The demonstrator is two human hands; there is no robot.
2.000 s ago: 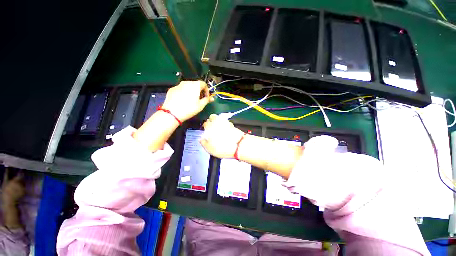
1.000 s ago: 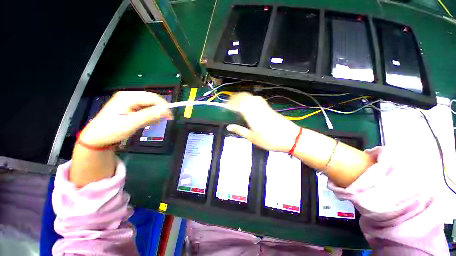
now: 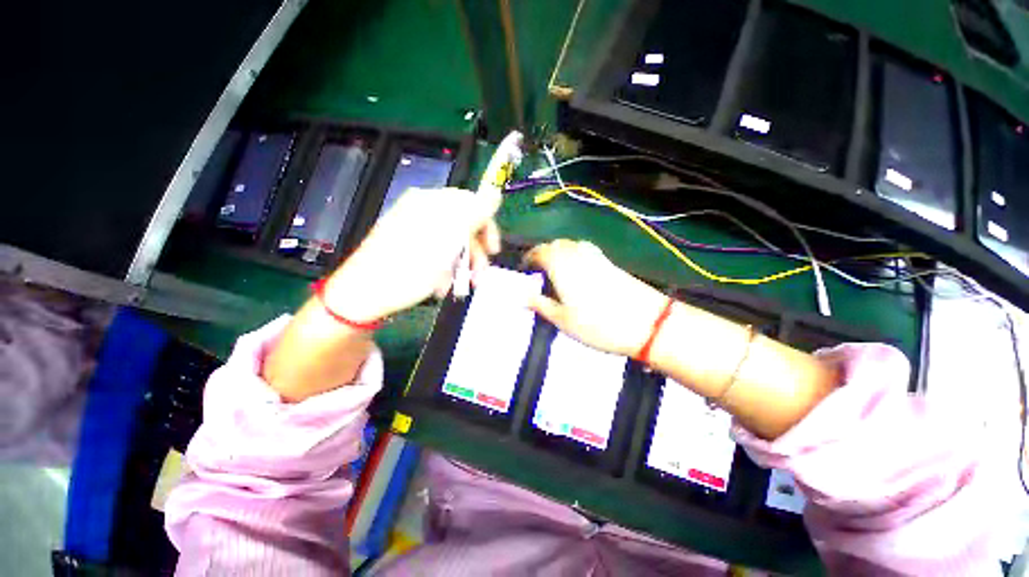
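Observation:
My left hand [image 3: 412, 250] is closed on a white test cable [image 3: 495, 178]. One end sticks up past the fingers; a white end also shows below them, beside the first phone. My right hand [image 3: 604, 302] is over the top of the near phone tray [image 3: 520, 426], thumb and fingers apart, with nothing visible in it. The first smartphone [image 3: 487, 344] shows a white page with green and red blocks. The second smartphone [image 3: 578, 389] and third smartphone [image 3: 688, 437] show white pages with red at the bottom. My right arm partly hides the third and fourth phones.
Another phone tray [image 3: 378, 171] lies at left. A raised tray of dark phones [image 3: 722, 149] is at upper right. A yellow cable [image 3: 654, 239] and several white and purple leads run between trays. Paper sheets [image 3: 970, 372] lie at right. A metal post stands top centre.
The white cable was stretched between both hands; now it is bunched in my left hand, which has moved right. The right hand has let go. The view has shifted, and the first phone's screen is plainer white.

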